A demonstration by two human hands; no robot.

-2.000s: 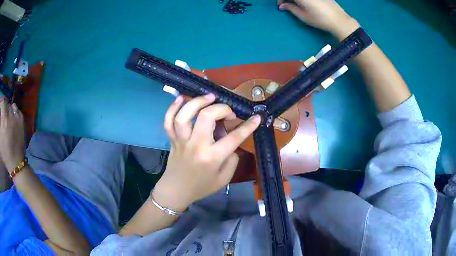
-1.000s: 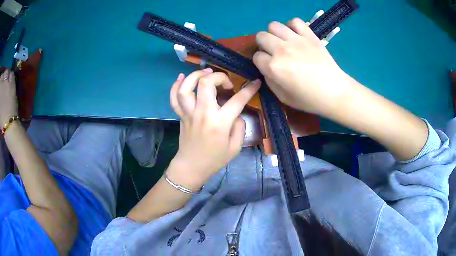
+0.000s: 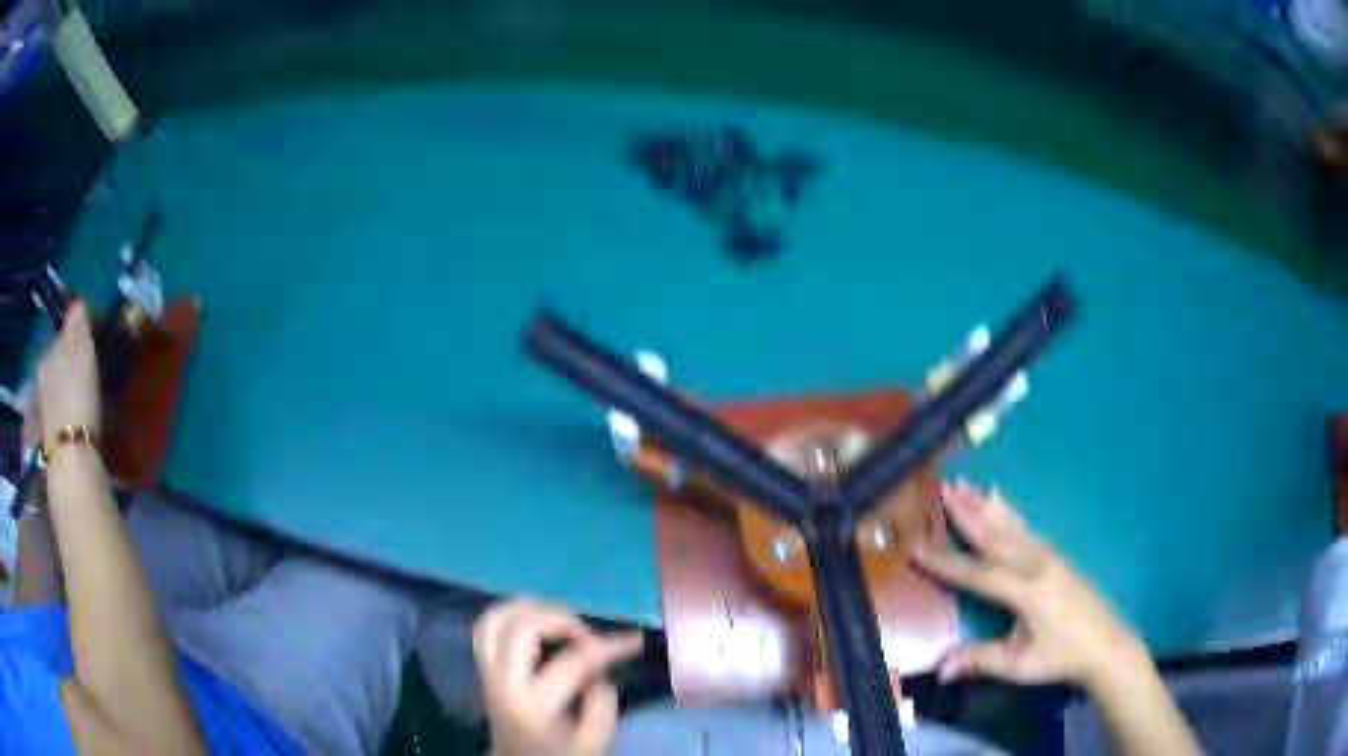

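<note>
The black three-arm frame [image 3: 835,520] sits on the jig, with two arms pointing away and one towards me. The jig has a reddish-brown base plate [image 3: 724,591], an orange-tan centre disc and white supports beside the arms. My right hand [image 3: 1027,591] is at the right edge of the jig, fingers spread, with nothing seen in it. My left hand [image 3: 555,679] is low, left of the base plate, blurred and apart from the frame, fingers curled with thumb and index close; whether it holds anything cannot be told.
A pile of small black parts [image 3: 724,185] lies on the green bench [image 3: 370,325] beyond the frame. At the far left, a neighbour's arm [image 3: 89,517] is beside another reddish-brown plate [image 3: 155,392]. Another brown edge [image 3: 1339,473] shows at the far right.
Both hands have come off the hub, my left back to the left and my right to the jig's right side. The view has shifted, showing the frame lower and the whole black pile.
</note>
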